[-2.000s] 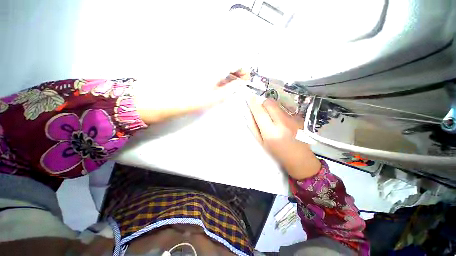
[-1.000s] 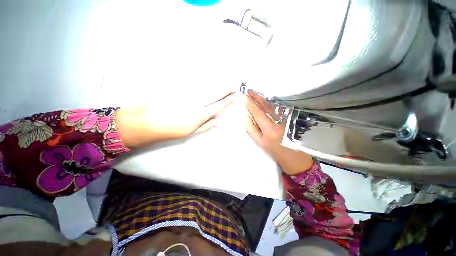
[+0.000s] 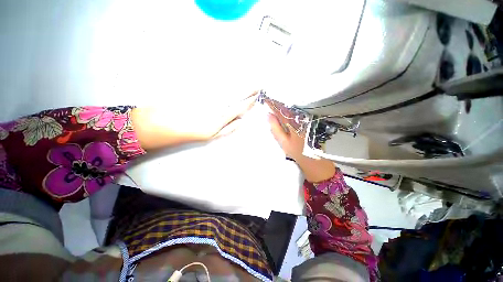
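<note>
White fabric (image 3: 198,182) lies on the bright table in front of me and hangs over its front edge; its outline is nearly lost in the glare. My left hand (image 3: 215,124) lies flat on it, fingers towards the needle. My right hand (image 3: 287,135) rests on the right side, fingertips close to the needle, partly behind the machine head. The presser foot and needle (image 3: 262,97) are just beyond both hands' fingertips. The white sewing machine head (image 3: 386,60) fills the upper right. Whether either hand grips the fabric cannot be made out.
A cyan object (image 3: 226,6) is at the top edge. Small red-orange snips (image 3: 376,177) lie right of the machine bed. Crumpled whitish scraps (image 3: 419,206) are at the right. Dark cloth (image 3: 441,248) lies at the lower right. My checked apron (image 3: 193,228) is below the table edge.
The view has shifted, showing more of the cyan object and the machine's right side. My left hand has gone from near the needle to flatter on the fabric; my right hand stays beside the needle.
</note>
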